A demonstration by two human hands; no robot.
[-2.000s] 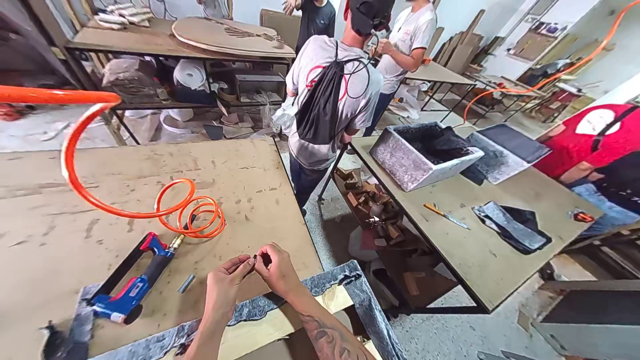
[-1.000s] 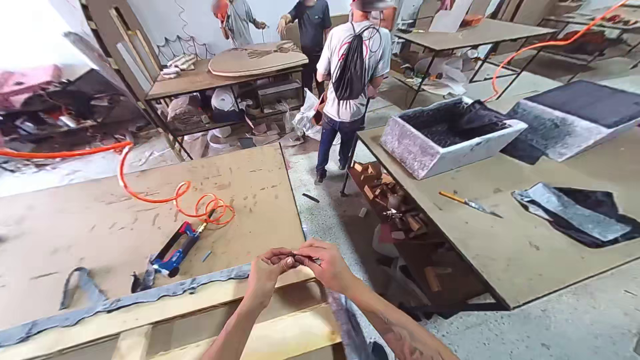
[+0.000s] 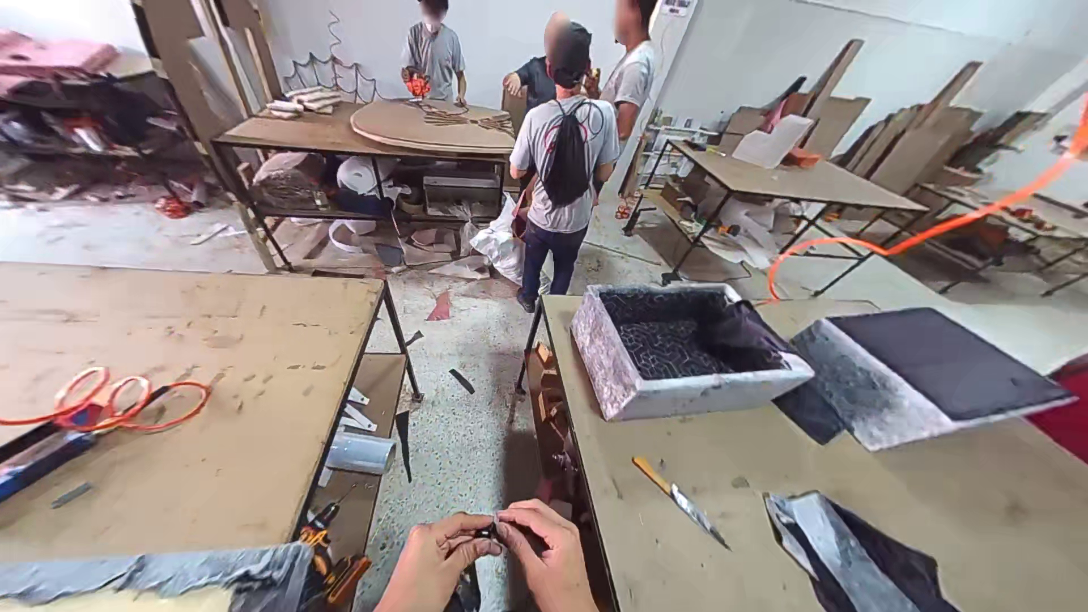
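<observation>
My left hand [image 3: 442,557] and my right hand [image 3: 544,544] meet at the bottom middle, over the gap between two tables. Their fingertips pinch a small dark object [image 3: 487,532], too small and too covered to name. Left of them lies a wooden frame edged with grey fabric [image 3: 161,578]. A blue pneumatic stapler [image 3: 42,459] with an orange coiled hose [image 3: 127,404] rests on the left table, a small grey strip [image 3: 71,495] near it. On the right table are a knife with a yellow handle [image 3: 680,501] and folded grey and black fabric [image 3: 850,544].
An upholstered open box [image 3: 608,365] and a dark-topped padded piece [image 3: 901,408] sit on the right table [image 3: 671,574]. Cordless drills [image 3: 327,561] lie on the left table's lower shelf. A person with a black drawstring bag [image 3: 565,161] stands ahead, other people beyond.
Both hands, still together, have moved from over the wooden frame to over the gap between the tables. The view has shifted a lot.
</observation>
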